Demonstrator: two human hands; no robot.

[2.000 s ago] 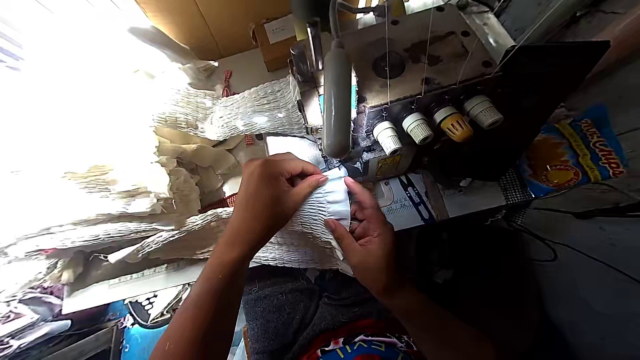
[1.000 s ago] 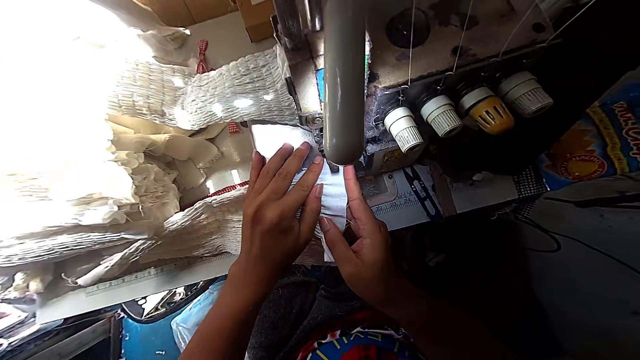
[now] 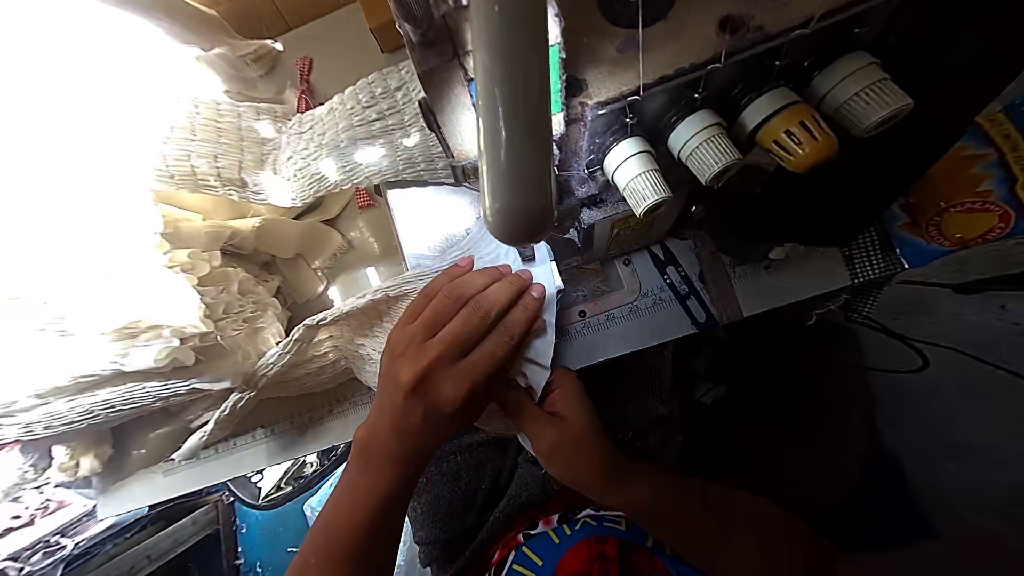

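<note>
White fabric lies under the presser foot of a sewing machine. My left hand rests flat on it, its fingers close together and pointing at the foot. Lower down, my right hand pinches the fabric's near edge between thumb and fingers, part of them hidden by the cloth. From under my left hand a gathered cream fabric runs off to the left.
Thread tension knobs line the machine's front. Blue thread snips lie on the bed beside a printed ruler scale. Shirred cream fabric and ruffled pieces cover the left. A snack packet is at right.
My right hand has moved down from beside the foot to the fabric's near edge and now pinches it. My left hand has flattened on the cloth. The view is nearer the machine.
</note>
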